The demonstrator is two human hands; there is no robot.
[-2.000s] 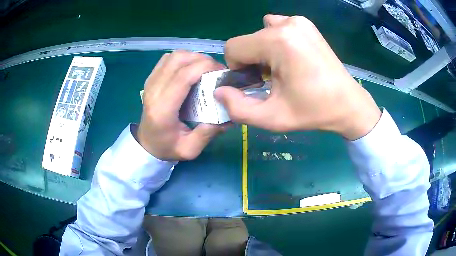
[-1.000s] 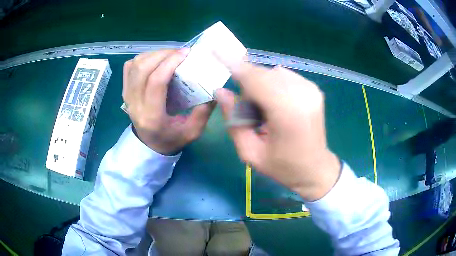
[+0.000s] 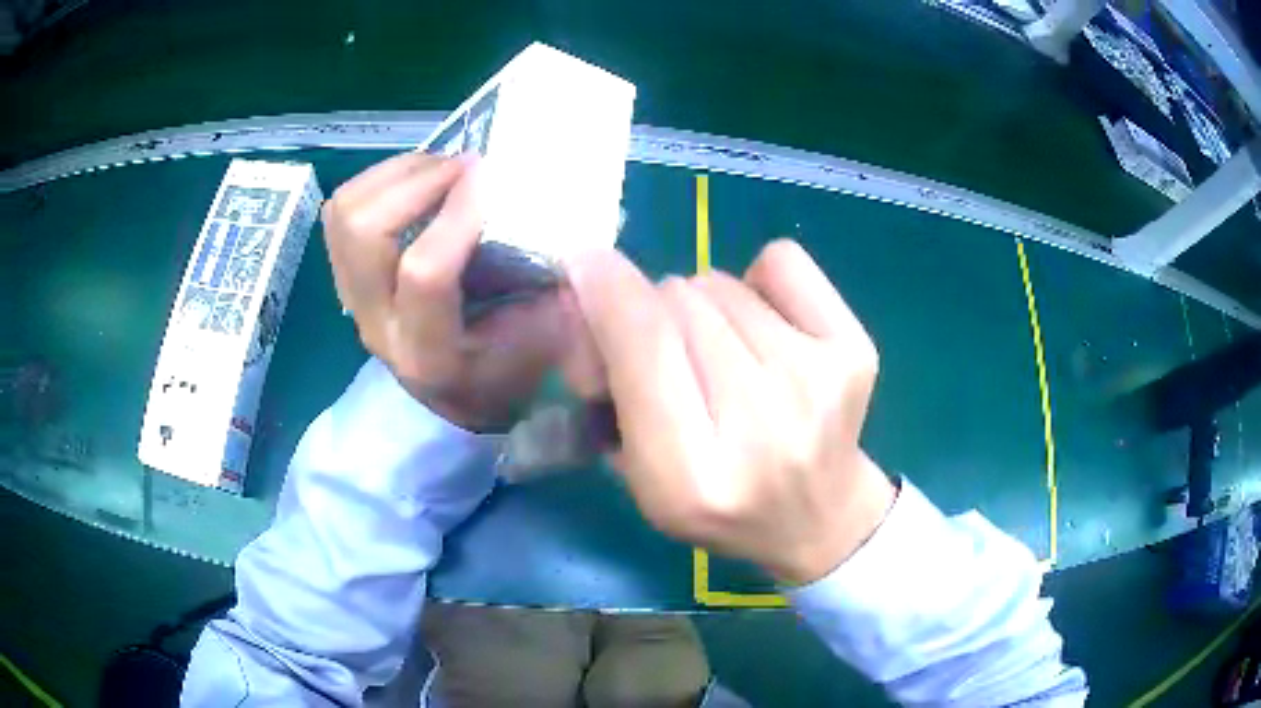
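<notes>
A white printed carton [image 3: 560, 152] is held above the green bench, its plain white face turned up toward me. My left hand [image 3: 422, 291] is shut around the carton's left and lower side. My right hand [image 3: 733, 401] is at the carton's lower right corner, its fingers bent and its fingertips blurred. A blurred greyish piece [image 3: 553, 440] shows below the right fingers; what it is and how it is held I cannot tell. The carton's lower end is hidden by both hands.
Another long printed carton [image 3: 228, 325] lies at the bench's left. Yellow tape lines [image 3: 1034, 374] mark the green bench. A metal rail [image 3: 830, 173] runs behind, with the dark green belt beyond it. A dark upright fixture [image 3: 1200, 457] stands at the right edge.
The carton was first end-on between both hands; it has since tilted so that its plain white face shows. My right hand has moved down and left, with the dark piece no longer clear in its fingers.
</notes>
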